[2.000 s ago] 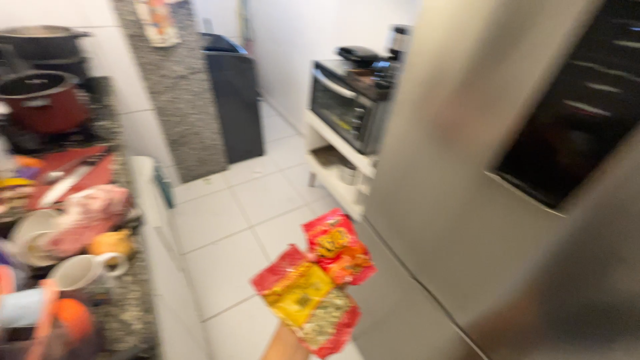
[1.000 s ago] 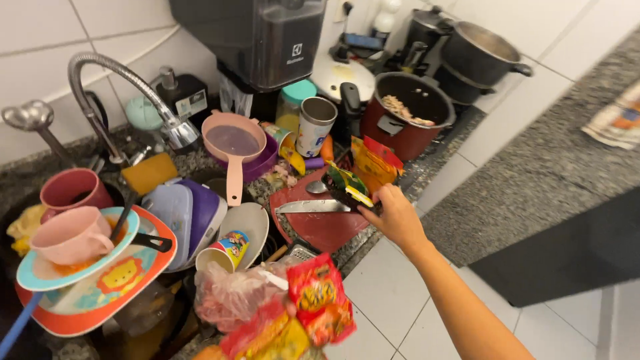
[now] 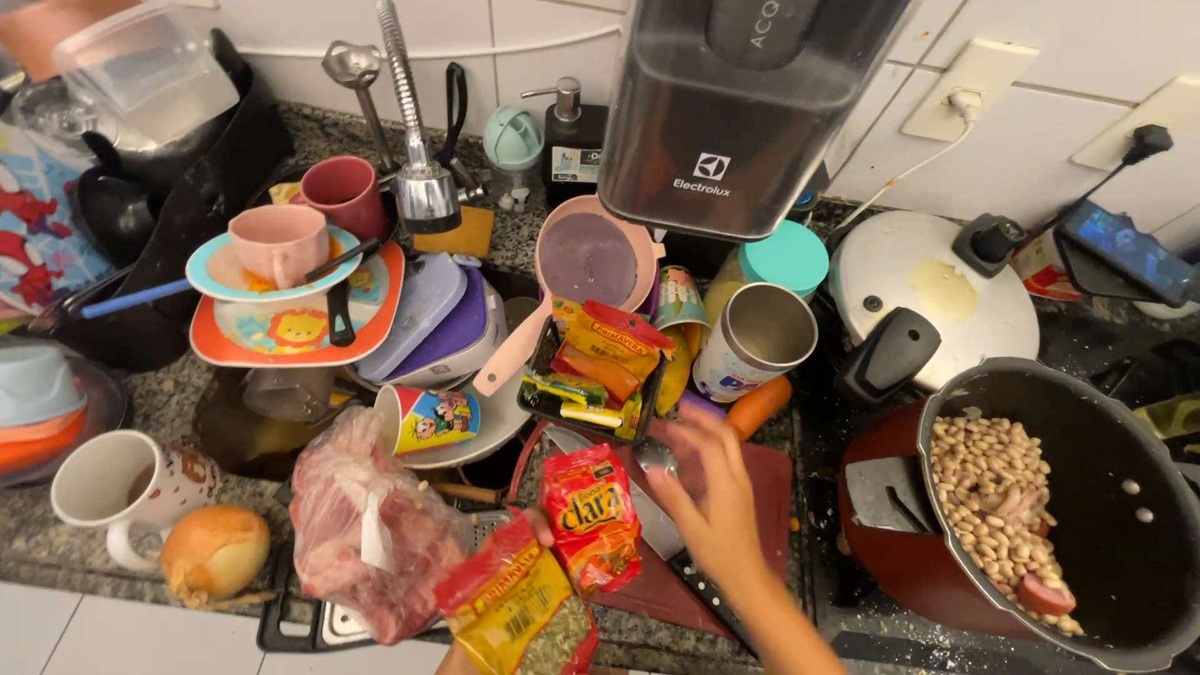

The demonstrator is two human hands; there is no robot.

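Note:
My left hand (image 3: 542,530), mostly hidden, holds two seasoning packets at the bottom middle: a yellow and red packet of dried herbs (image 3: 525,609) and a red packet (image 3: 592,516). My right hand (image 3: 708,497) has its fingers apart, with nothing visible in it, above the red cutting board (image 3: 764,487). Just beyond its fingertips a black basket (image 3: 539,403) of seasoning packets (image 3: 614,347) leans among the dishes. A knife (image 3: 656,525) lies partly hidden on the board, beneath the red packet and my right hand.
A red pot (image 3: 891,572) with beans and meat stands right, near a pressure cooker lid (image 3: 928,272). Bagged raw meat (image 3: 375,534), an onion (image 3: 216,553) and a mug (image 3: 117,487) lie left. Stacked dishes (image 3: 291,319) crowd the sink; a water dispenser (image 3: 741,112) overhangs the counter.
One second ago my right hand held a dark container of packets beside the red pot; now the black basket rests by the pink strainer, let go. My left hand still holds its packets.

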